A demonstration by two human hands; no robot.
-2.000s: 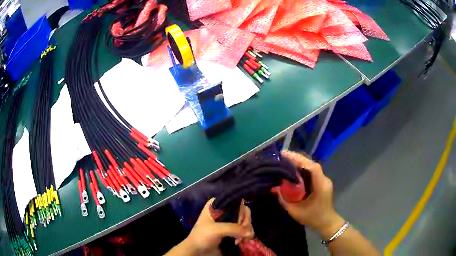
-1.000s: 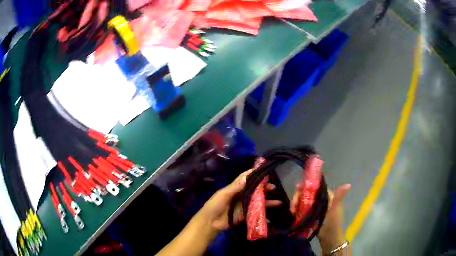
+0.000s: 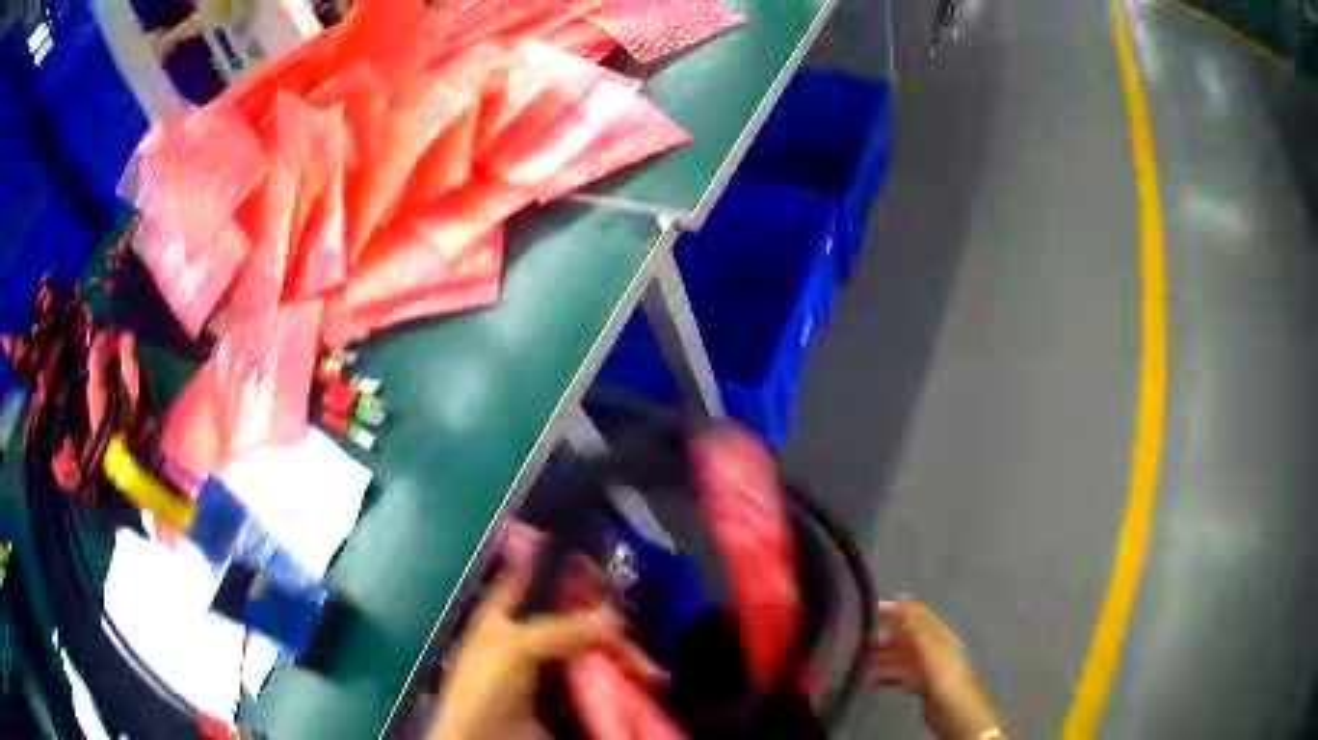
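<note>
A coiled black cable (image 3: pixel 853 557) with pink wrapped ends (image 3: pixel 752 542) is held in front of me, off the bench's front edge, and is blurred. My left hand (image 3: pixel 542 651) grips the coil's left side, beside a pink wrapped end low in the picture. My right hand (image 3: pixel 925 665) is at the coil's right side with its fingers at the black cable. The blur hides how firmly it holds. The lower part of the coil is cut off by the picture's bottom edge.
The green bench (image 3: pixel 463 390) bears a pink bubble bag pile (image 3: pixel 419 159), a blue tape dispenser (image 3: pixel 260 564), white paper (image 3: pixel 311 499), red and green cable ends (image 3: pixel 347 398) and coiled cables (image 3: pixel 87 390) at left. Blue bins (image 3: pixel 752 289) stand under it. A yellow line (image 3: pixel 1152 347) crosses the grey floor.
The view has swung right, so the bench things sit further left and the large lug bundle is mostly out of view. The coil is still between my hands, now turned and blurred.
</note>
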